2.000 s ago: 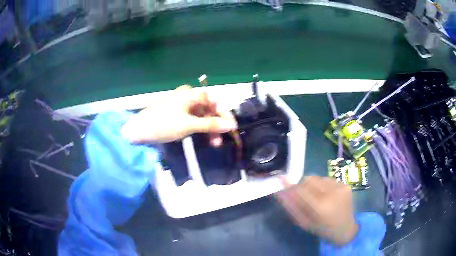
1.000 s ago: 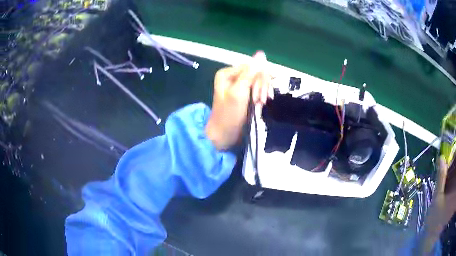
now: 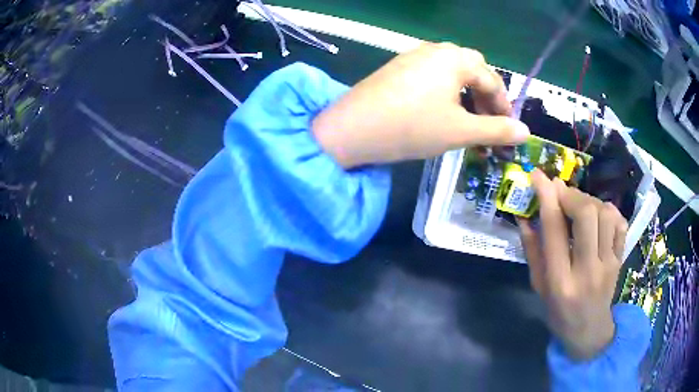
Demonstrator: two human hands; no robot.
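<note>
A power supply board [image 3: 490, 180] with a yellow transformer [image 3: 518, 190] is over the open white housing [image 3: 460, 230]. My left hand [image 3: 429, 107] comes from the left and pinches the board's upper edge, near the purple-white lead [image 3: 540, 61] rising from it. My right hand [image 3: 575, 253] holds the board from below right, fingers at the transformer. The housing's black inner part [image 3: 613, 161] shows at its right end. A thin red wire lead [image 3: 584, 84] rises from the housing's far side. The board hides much of the housing's inside.
The green conveyor belt [image 3: 368, 14] and its white edge rail [image 3: 322, 23] run behind the housing. Loose purple-white leads [image 3: 203, 65] lie at the upper left. Spare boards [image 3: 648, 268] and a bundle of purple leads [image 3: 682, 321] lie at the right.
My right hand has come from the right edge to the housing with a board. My left hand has moved from the housing's left end to the board. The view has shifted.
</note>
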